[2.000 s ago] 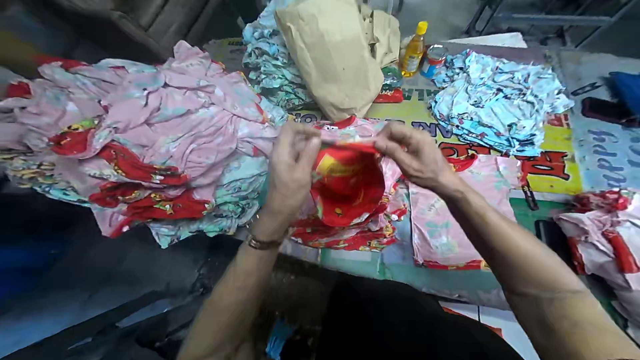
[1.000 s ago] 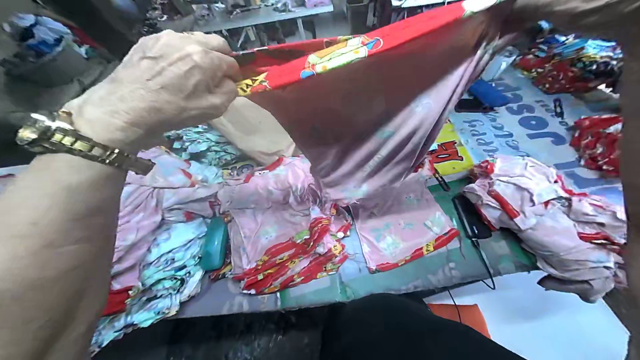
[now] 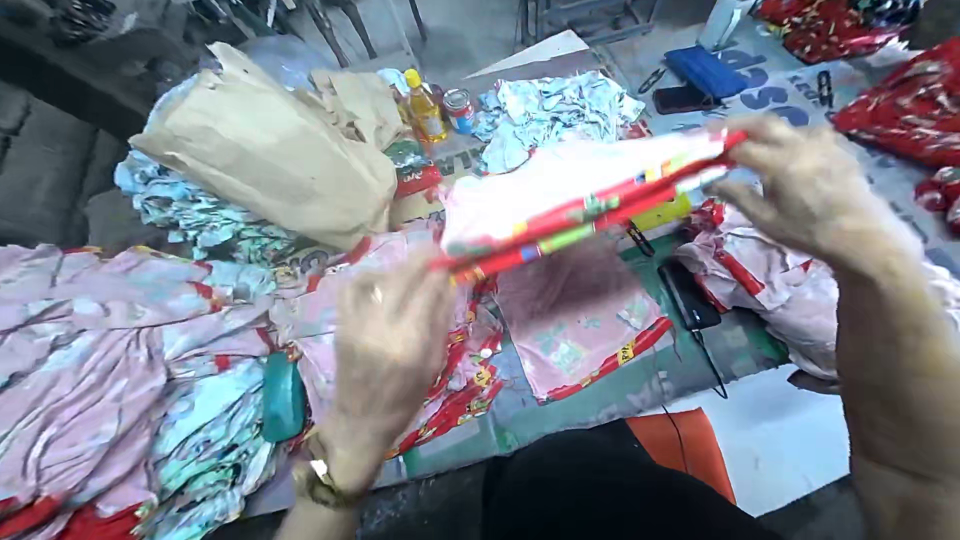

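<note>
A pink garment with a red printed edge (image 3: pixel 585 202) is stretched in the air between both hands, blurred by motion. My left hand (image 3: pixel 394 337), with a watch at its wrist, grips its lower left corner. My right hand (image 3: pixel 795 180) holds the far right end of the red edge. Below the held garment, a folded pink garment (image 3: pixel 577 330) with a red hem lies on the table. Left of that, partly behind my left hand, is a stack of pink and red garments (image 3: pixel 469 375).
Pink cloth (image 3: pixel 82 360) is heaped at left, beside a teal object (image 3: pixel 283 397). A brown paper bag (image 3: pixel 277 150), yellow bottle (image 3: pixel 425 109), can (image 3: pixel 459 111) and light-blue cloth pile (image 3: pixel 559 109) stand behind. At right are a black phone-like device (image 3: pixel 688 295) with a cable and crumpled pink garments (image 3: pixel 772 292).
The garment was held up high and spread wide one second ago; now both hands hold it lower, over the table. Two seconds ago the hands held red-edged cloth close together. The view has tilted.
</note>
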